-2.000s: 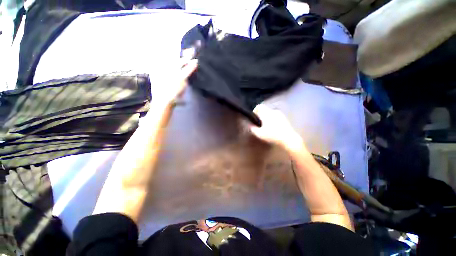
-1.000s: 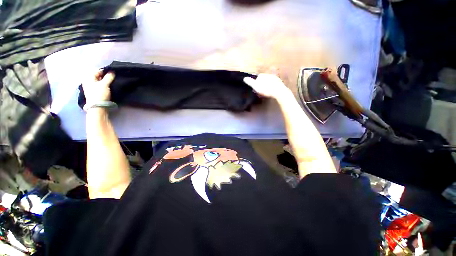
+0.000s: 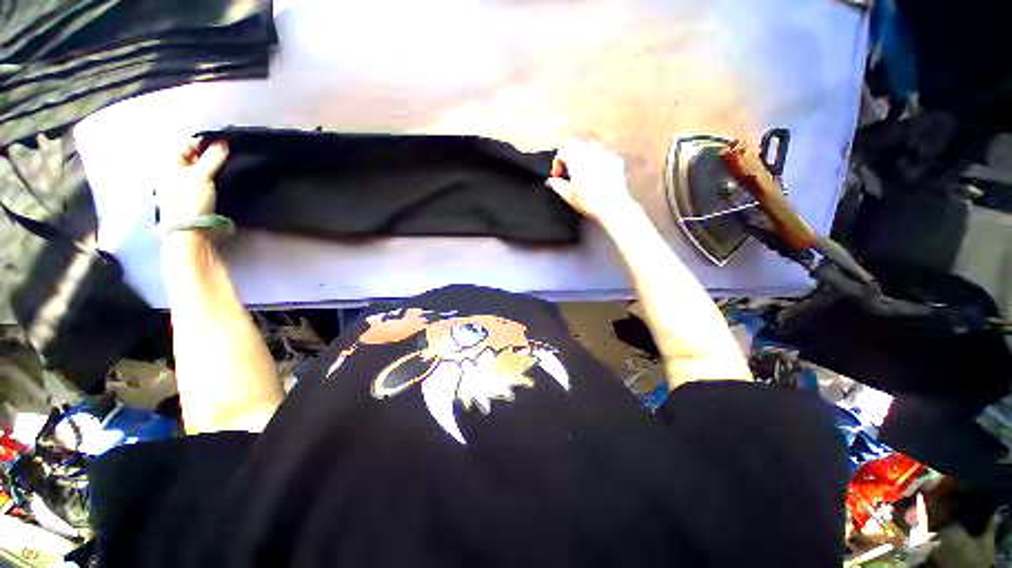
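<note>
A black cloth piece (image 3: 377, 186) lies stretched sideways near the front edge of the pale table cover (image 3: 444, 56). My left hand (image 3: 200, 183) grips its left end between thumb and fingers. My right hand (image 3: 588, 181) pinches its right end near the upper corner. Soft folds show in the right half of the cloth. A steam iron (image 3: 710, 198) with a pale-rimmed pointed soleplate and an orange-brown handle (image 3: 768, 194) stands on the table to the right of my right hand, touched by neither hand.
A layered stack of dark cloth (image 3: 133, 50) lies at the far left. A dark hose (image 3: 854, 277) runs from the iron off the table's right side. Crumpled dark cloth (image 3: 83, 300) hangs at the left edge. Scraps and red and blue items (image 3: 888, 477) lie on the floor.
The black cloth came from the far side to the near edge, spread from a bunched shape. In the last second it shifted slightly left and its right end became flatter. Both hands keep hold.
</note>
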